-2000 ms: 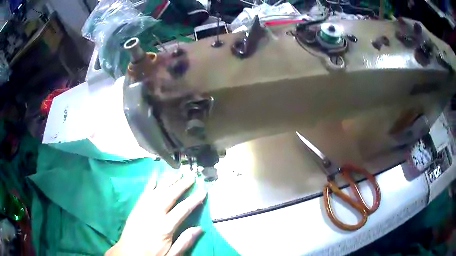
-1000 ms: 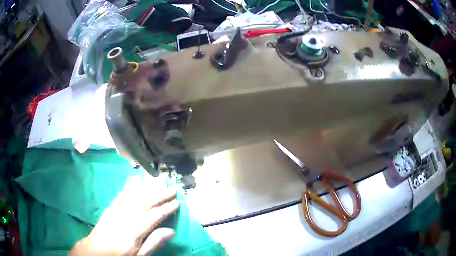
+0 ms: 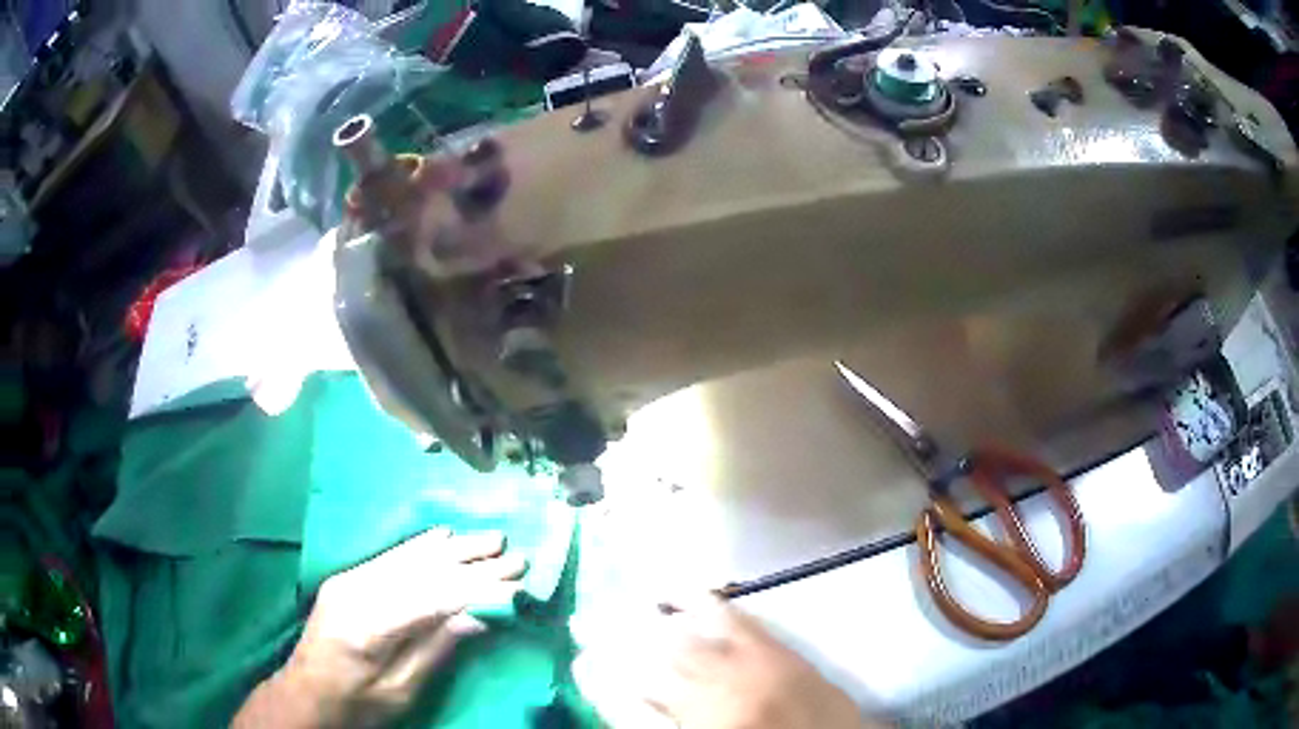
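Green fabric (image 3: 214, 491) lies under and left of the needle area, with a folded edge by my left fingertips. My left hand (image 3: 406, 612) rests palm down on it, thumb apart from the fingers. My right hand (image 3: 712, 662) is at the bottom centre, right of the cloth, blurred and washed out by the lamp; its grip is unclear. The beige sewing machine arm (image 3: 855, 271) runs across the picture. Its presser foot and needle area (image 3: 549, 470) is above my left fingertips, partly lost in glare.
Orange-handled scissors (image 3: 997, 548) lie under the arm at right, blades pointing up-left. The white table edge (image 3: 1125, 584) curves along the lower right. A crumpled clear bag (image 3: 321, 93) is behind the left end. A small patterned item (image 3: 1204, 420) sits at far right.
My right hand has come into view at the bottom centre. My left hand's fingers are more bent and lower from the needle area. The green fabric now shows a squarer, folded-over layer.
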